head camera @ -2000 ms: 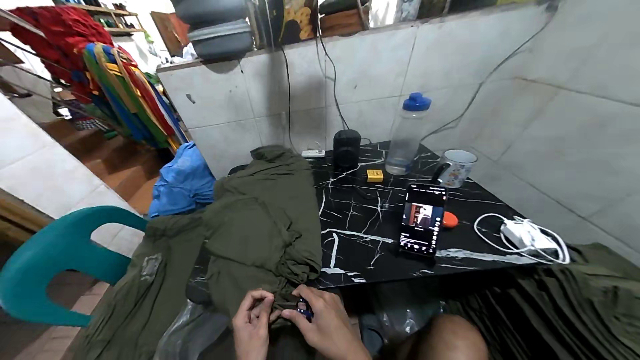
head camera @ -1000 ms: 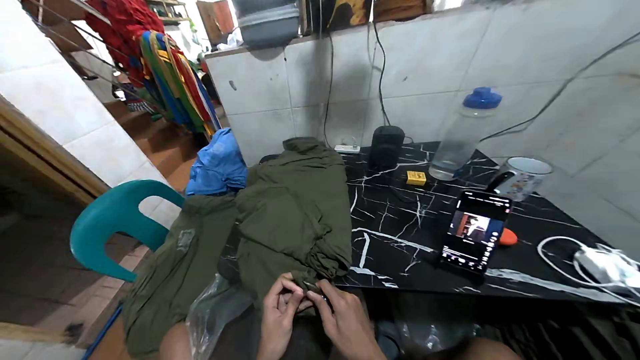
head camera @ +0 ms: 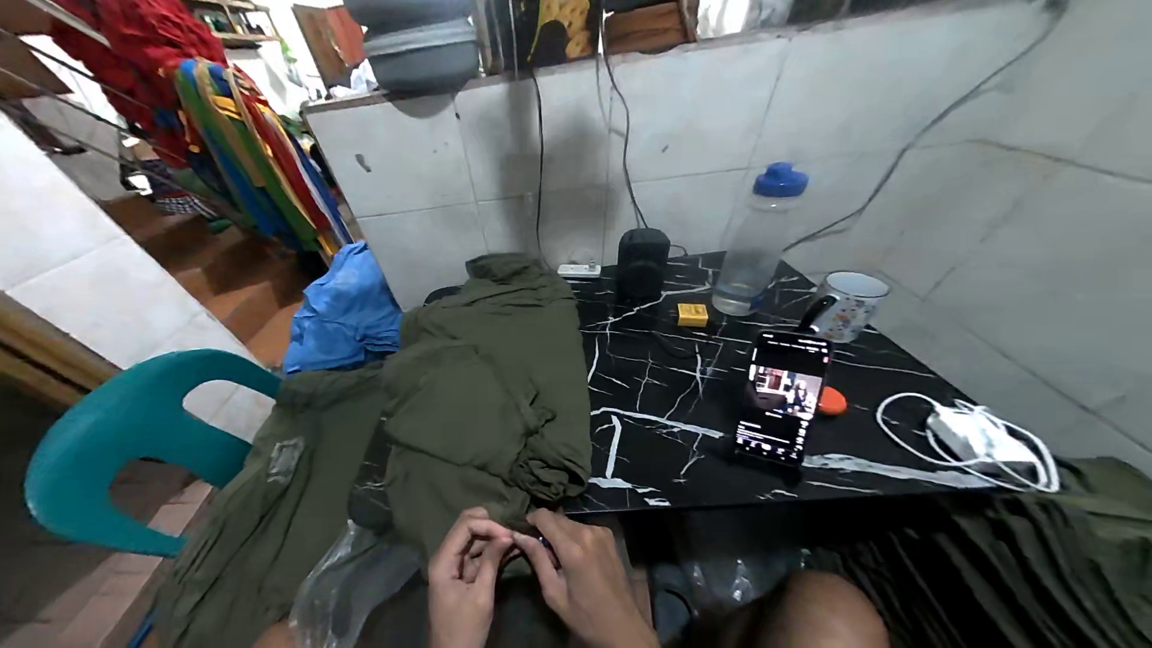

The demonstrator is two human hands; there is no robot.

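An olive green garment (head camera: pixel 486 387) lies over the left part of the black marble-patterned table, its lower edge reaching my hands. My left hand (head camera: pixel 468 558) pinches the fabric's edge between thumb and fingertips. Close beside it, my right hand (head camera: pixel 580 562) grips the same edge, and a small dark object, too hidden to identify, shows between its fingers. More olive cloth (head camera: pixel 297 477) hangs to the left, with a small pale patch on it. A clear plastic bag (head camera: pixel 346 585) is just left of my left hand.
The table (head camera: pixel 666 468) bears a smartphone (head camera: pixel 783 396), orange disc (head camera: pixel 832 401), yellow box (head camera: pixel 692 314), black speaker (head camera: pixel 642 263), water bottle (head camera: pixel 751 243), mug (head camera: pixel 850 306) and charger with white cable (head camera: pixel 976 436). A teal chair (head camera: pixel 99 432) stands left; pleated dark green cloth (head camera: pixel 1008 558) lies lower right.
Both hands stay together at the garment's lower edge, with small shifts of the fingers. The view swung right, then back left.
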